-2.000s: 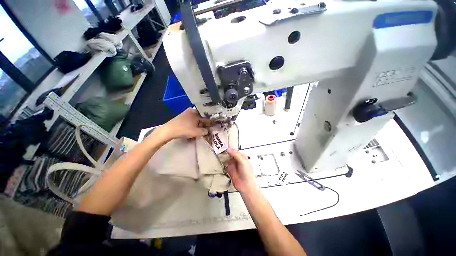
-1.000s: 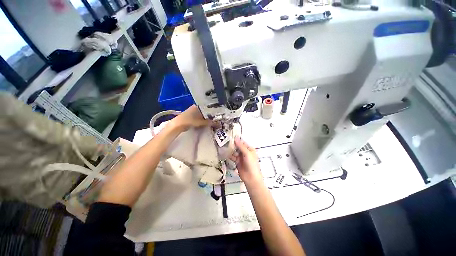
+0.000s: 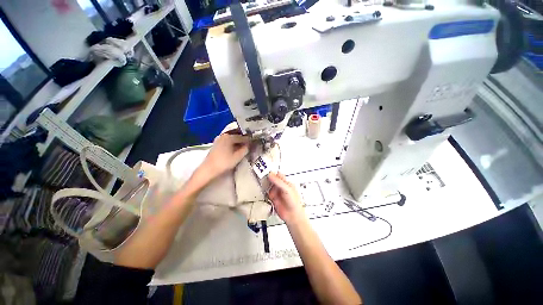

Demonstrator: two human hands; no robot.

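A beige tote bag body (image 3: 221, 189) lies bunched around the post under the sewing machine head (image 3: 357, 56). The white brand label (image 3: 261, 167) with black lettering faces up just below the presser foot (image 3: 267, 143). My left hand (image 3: 225, 156) holds the cloth at the left of the presser foot; some fingertips are hidden by cloth and machine. My right hand (image 3: 284, 195) pinches the bag edge just below and right of the label. The post is mostly hidden by the bag.
Another beige tote bag (image 3: 113, 229) stands at the left, handles up. Thread snips (image 3: 361, 210) with a dark cord lie right of the post. A thread cone (image 3: 314, 126) stands behind. A blue bin (image 3: 206, 108) and shelves with green bundles (image 3: 127, 86) are beyond the table.
The bag and label have turned and shifted slightly under the machine, with both hands staying on them. The camera view has moved. The waiting bag at the left shows more fully.
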